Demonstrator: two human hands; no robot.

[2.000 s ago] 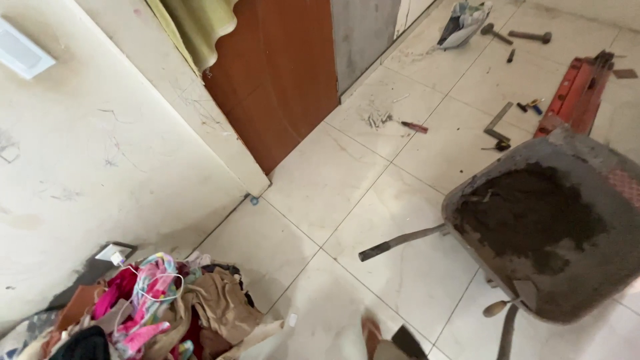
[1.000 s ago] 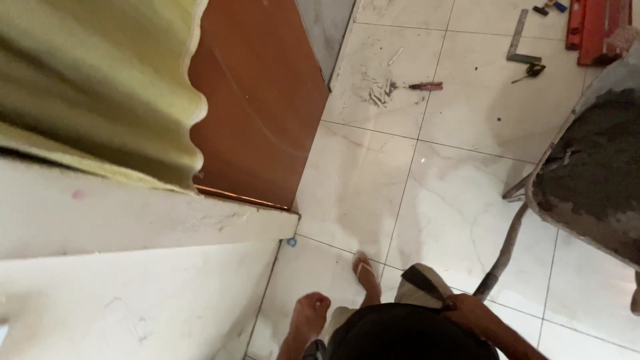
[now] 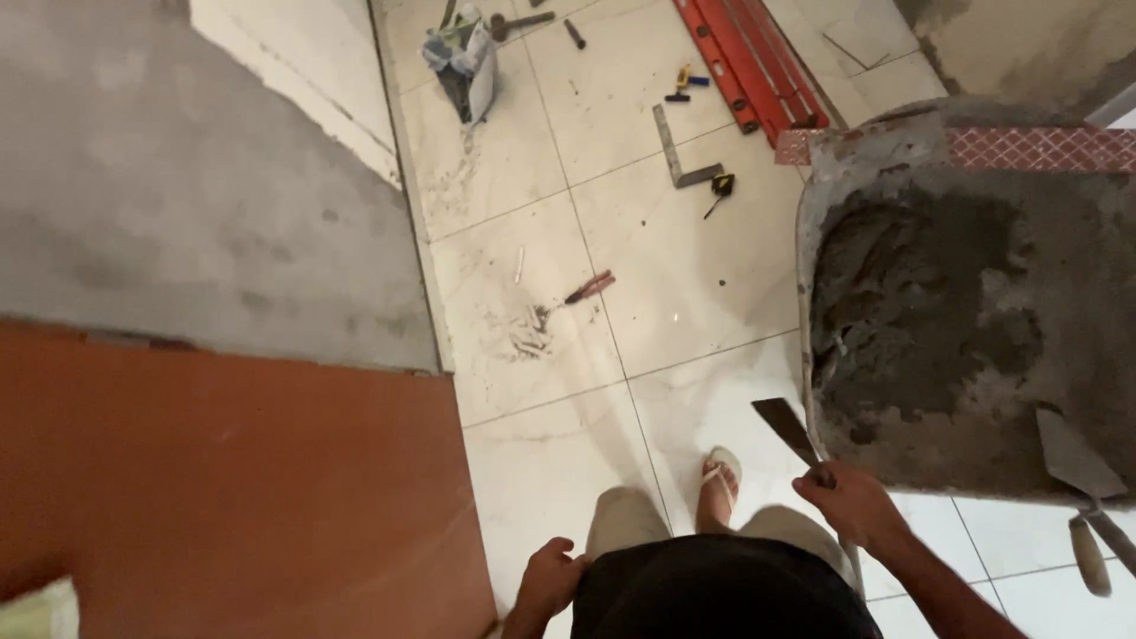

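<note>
My right hand (image 3: pixel 843 501) is closed around the handle of a putty knife (image 3: pixel 785 429), whose blade points up and left beside the wheelbarrow's near left edge. The wheelbarrow tray (image 3: pixel 941 475) holds wet grey mortar (image 3: pixel 923 311). A pointing trowel (image 3: pixel 1076 457) lies at the tray's lower right, its wooden handle hanging over the edge. My left hand (image 3: pixel 552 577) is beside my left thigh, fingers partly curled; whether anything is in it cannot be told. Pliers with red handles (image 3: pixel 593 287) lie on the floor tiles ahead, near small white pieces (image 3: pixel 530 335).
Further off on the floor are a metal square (image 3: pixel 677 160), a tape measure (image 3: pixel 722 185), a hammer (image 3: pixel 522 24), a plastic bag (image 3: pixel 466 67) and red spirit levels (image 3: pixel 741 67). A brown panel (image 3: pixel 240 479) and a grey plastered wall (image 3: pixel 222 195) stand at left.
The view has swung right and forward, bringing the wheelbarrow more fully into sight. The putty knife now extends over the floor beside the tray; a second ago it was in front of my thigh.
</note>
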